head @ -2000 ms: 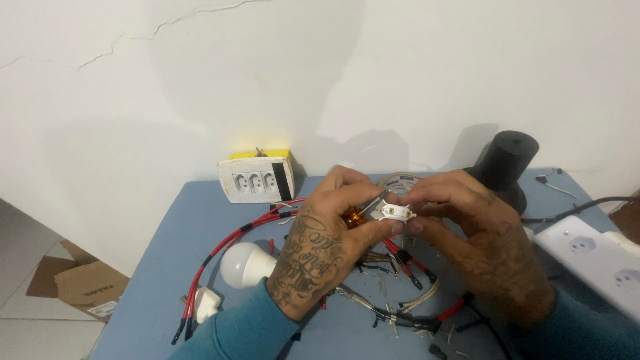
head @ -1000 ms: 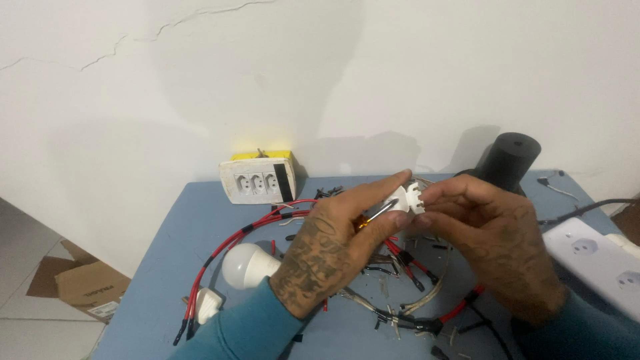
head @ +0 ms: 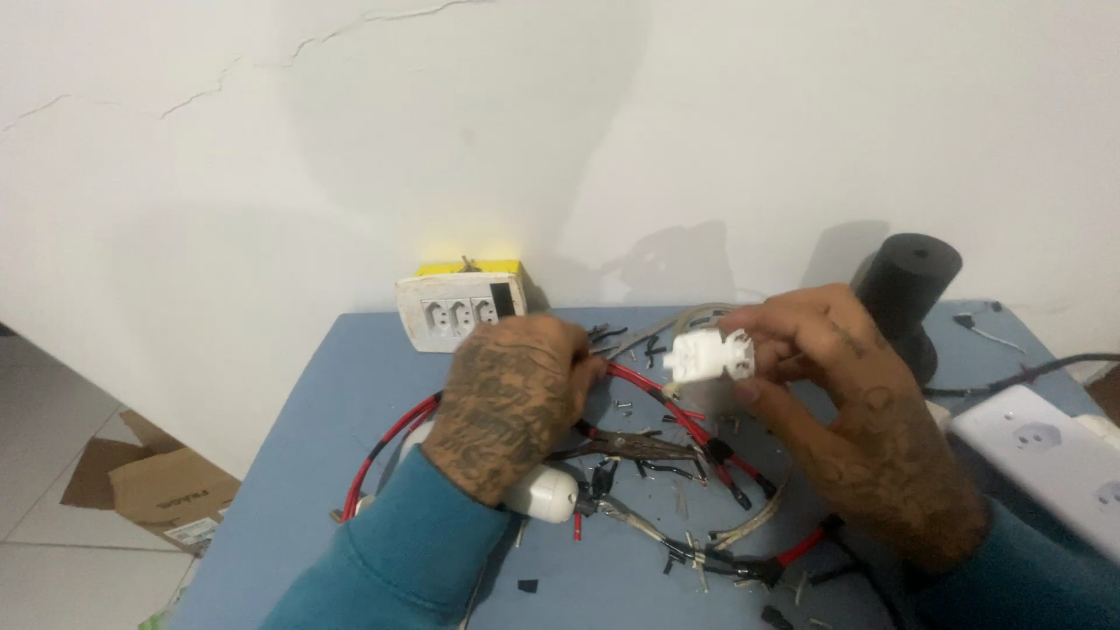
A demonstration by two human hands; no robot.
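Observation:
My right hand (head: 840, 411) holds a small white plastic electrical module (head: 713, 354) between thumb and fingers, its notched end toward the palm. Over the left part of the wires is my left hand (head: 516, 402), back upward and fingers curled near the red cable (head: 643, 378); its fingertips are partly hidden, so whether it holds something cannot be told. A white light bulb, mostly covered by the left hand and sleeve, shows its white base (head: 553, 494). Pliers (head: 643, 446) lie between the hands among wire scraps.
A socket box with a white faceplate (head: 420, 328) stands against the wall behind my left hand. At right are a black cylinder (head: 914, 280), a white socket plate (head: 1050, 455) and a black cable (head: 1015, 383). A cardboard box (head: 166, 490) sits on the floor at left.
My left hand has come off the white module and moved left and down, while my right hand keeps the module. The orange-handled screwdriver seen earlier in the left hand is out of sight.

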